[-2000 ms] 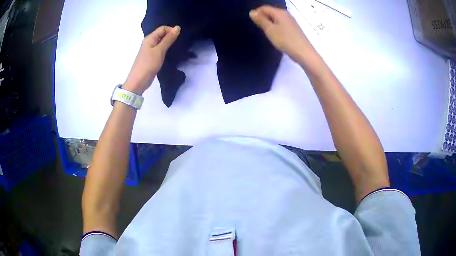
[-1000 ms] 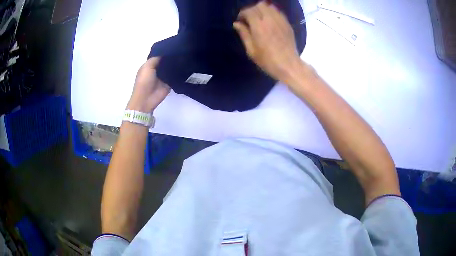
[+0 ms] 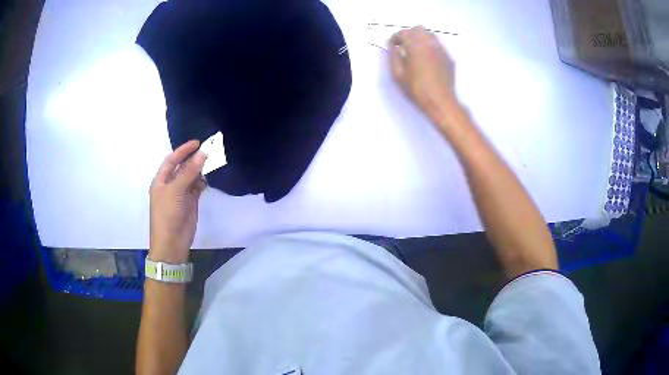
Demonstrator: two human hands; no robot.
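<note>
A black garment (image 3: pixel 257 88) lies spread on the white table, its top cut off by the frame's upper edge. My left hand (image 3: pixel 178 183) is at its lower left edge and pinches a small white tag (image 3: pixel 213 154) between thumb and fingers. A thin pale string shows at the garment's right edge. My right hand (image 3: pixel 422 66) is right of the garment, slightly blurred, over the long white hang tag (image 3: pixel 381 29), which is hard to see against the table. The fingers are bent, and whether they grip the tag cannot be told.
A brown cardboard box (image 3: pixel 598 36) stands at the upper right. A sheet of purple round stickers (image 3: pixel 621 150) lies along the table's right edge. Blue crates with clear bags sit below the table's front edge, at left (image 3: pixel 99 282) and right (image 3: pixel 605 249).
The garment now lies spread flatter and further left in view. My left hand has moved from the garment's edge to the small white tag. My right hand has left the garment for the long tag.
</note>
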